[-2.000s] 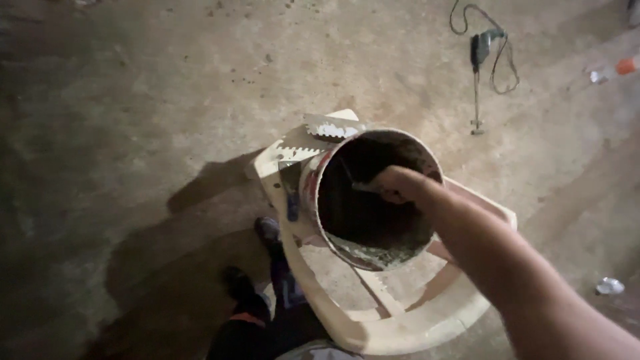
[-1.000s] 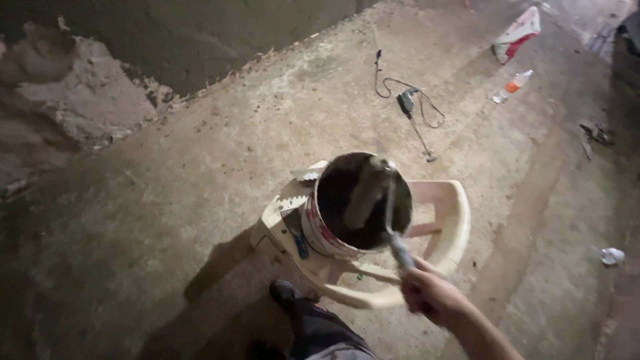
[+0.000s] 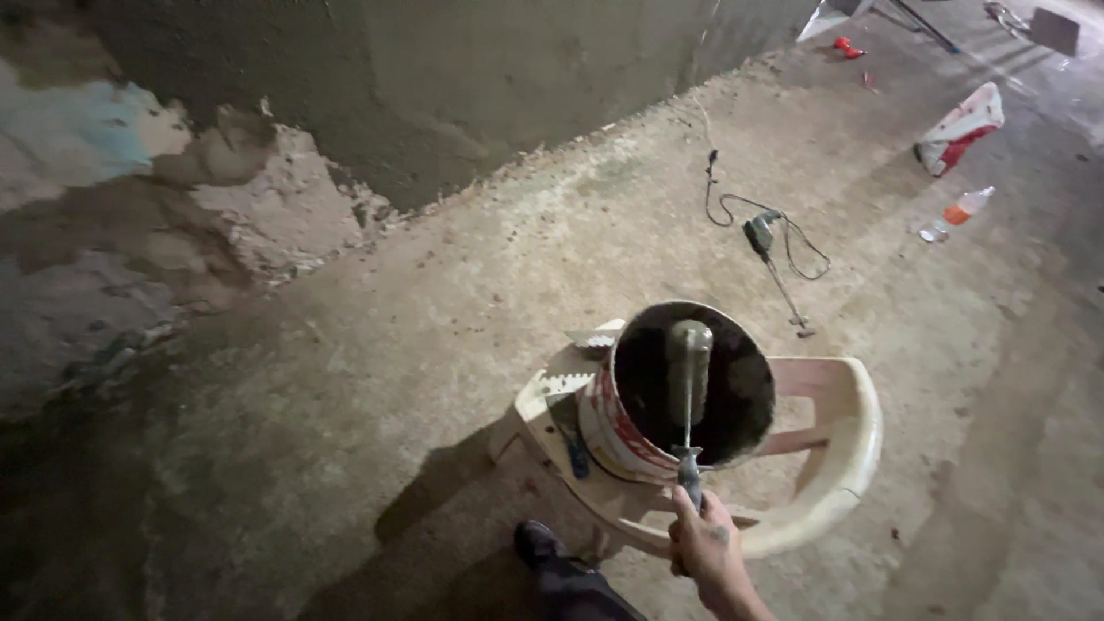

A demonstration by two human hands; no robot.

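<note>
My right hand (image 3: pixel 709 543) grips the grey handle of a paint roller (image 3: pixel 691 371). The roller's sleeve, coated in a grey-brown material, is over the mouth of a plastic bucket (image 3: pixel 617 431); whether it touches the contents cannot be told. The bucket, white with red marks, stands on a cream plastic chair (image 3: pixel 862 423). Left of the bucket, a putty knife with a blue handle (image 3: pixel 576 455) and notched spreaders (image 3: pixel 565 382) lie on the chair. My left hand is out of view.
Beyond the chair, a corded drill with a mixing paddle (image 3: pixel 761 233) lies on the concrete floor. Farther right are a plastic bottle (image 3: pixel 959 212) and a red and white bag (image 3: pixel 963 129). A partly coated wall (image 3: pixel 517 78) runs along the back left.
My right hand was inside the bucket's mouth and is now below its rim, holding the roller over the opening. The view has swung up toward the wall.
</note>
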